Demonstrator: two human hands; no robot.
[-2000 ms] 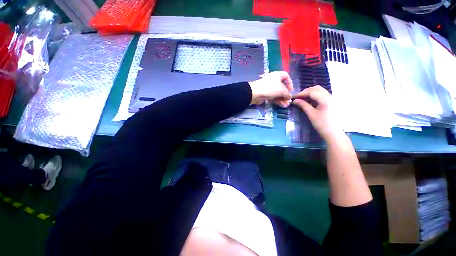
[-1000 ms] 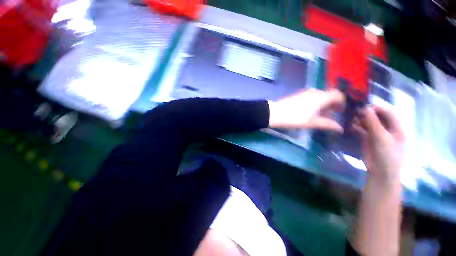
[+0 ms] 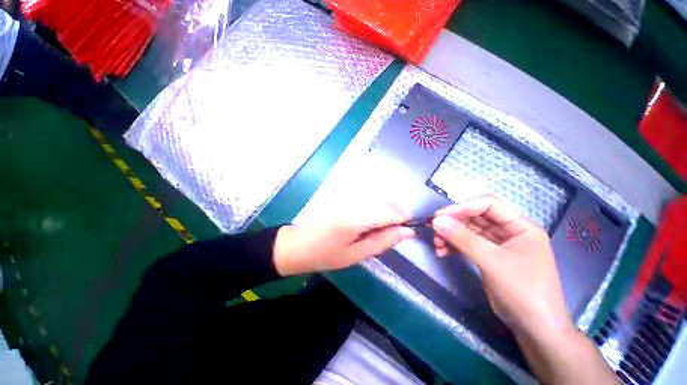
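The dark grey laptop bottom cover (image 3: 390,167) lies on a bubble wrap mat (image 3: 532,138), which shows through its rectangular opening. Two round red-patterned vents sit near its upper corners. My left hand (image 3: 345,242) and my right hand (image 3: 503,252) meet over the cover's near left part. Their fingertips hold a small black strip (image 3: 419,223), likely a rubber foot, between them. The fingers partly hide it. My right hand and forearm hide part of the cover's near side. Whether the strip touches the cover cannot be told.
Silvery bubble bags (image 3: 248,105) lie left of the cover, with orange-red bubble bags (image 3: 399,24) behind. A long pale ribbed band (image 3: 542,98) runs behind the cover. A sheet of black pads (image 3: 646,331) and red film (image 3: 666,252) are at the right edge. Another person's sleeve shows far left.
The view has swung left. Both hands have moved from the pad sheets at the right to over the cover, with a black strip now visible between their fingertips.
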